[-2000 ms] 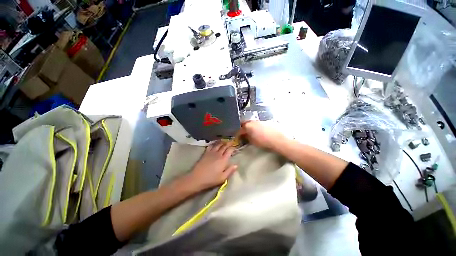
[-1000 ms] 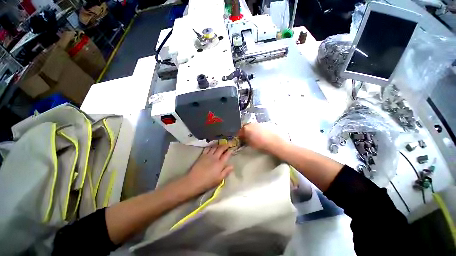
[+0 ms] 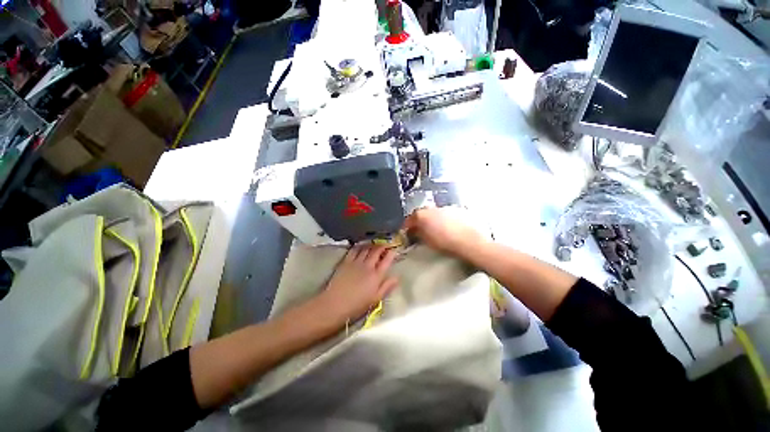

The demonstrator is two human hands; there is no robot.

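A beige bag body [image 3: 422, 337] lies on the machine plate with its upper edge under the head of the pattern sewing machine [image 3: 350, 198]. A yellow-brass work clamp [image 3: 385, 243] shows in part under the head. My left hand [image 3: 361, 278] lies flat on the fabric, fingers spread toward the clamp. My right hand [image 3: 432, 229] is at the right of the clamp with curled fingers; the fingertips are hidden, so what they hold cannot be seen. Yellow edge binding [image 3: 373, 315] shows beside my left hand.
Stacked beige bags [image 3: 63, 278] with yellow edges lie at left. At right are a bag of hardware [image 3: 615, 253], loose hardware [image 3: 718, 295], a thin dark tool [image 3: 677, 332] and a control panel [image 3: 642, 76] on a white frame. Cartons [image 3: 101, 126] stand at far left.
The lower part of the bag has shifted and folded, so less yellow binding shows. Both hands stay near the clamp with little movement. The view has shifted slightly.
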